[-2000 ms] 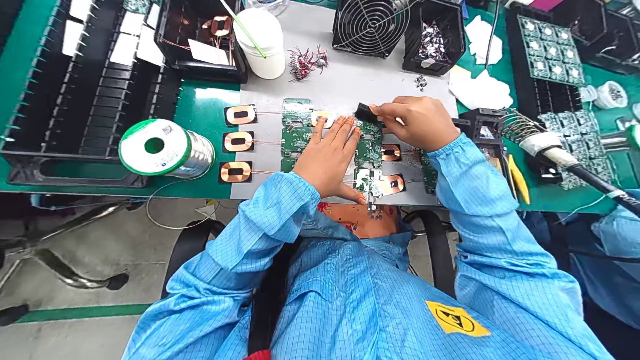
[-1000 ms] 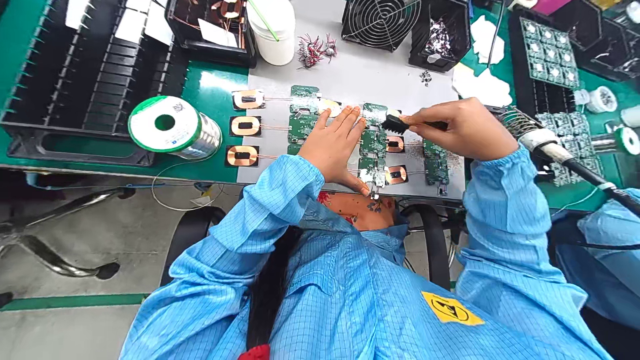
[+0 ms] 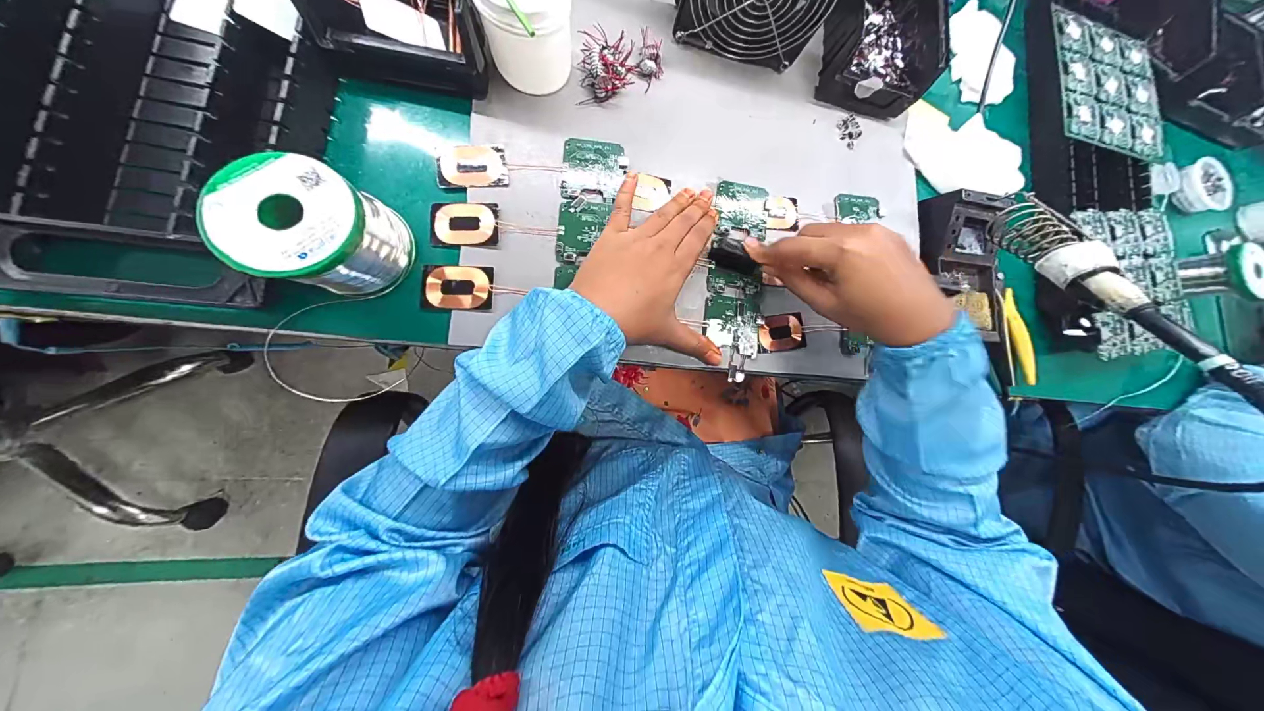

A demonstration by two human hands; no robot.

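Green circuit boards point(image 3: 741, 203) lie in columns on a grey mat, joined by thin wires to flat copper coils point(image 3: 466, 225). Spread flat, my left hand point(image 3: 652, 262) presses on the boards, its fingers apart and its thumb near the lower edge of the mat. My right hand point(image 3: 854, 276) pinches a small black brush point(image 3: 733, 253), whose head touches the middle column of boards just right of my left fingertips. The boards under my left palm are hidden. More coils point(image 3: 781, 333) lie between the middle column and the boards at the right, partly under my right hand.
A solder wire spool point(image 3: 306, 222) and black rack point(image 3: 148, 128) stand left. Behind are a white bottle point(image 3: 528, 44), red-and-black wired parts point(image 3: 612, 64), a fan point(image 3: 755, 25) and a black bin point(image 3: 882, 49). At right are a soldering iron point(image 3: 1081, 272) in a coil holder and yellow-handled pliers point(image 3: 1019, 338).
The brush in my right hand has moved over the middle column of boards, first near its top, then lower down. My left hand stays spread on the boards. The view has shifted slightly.
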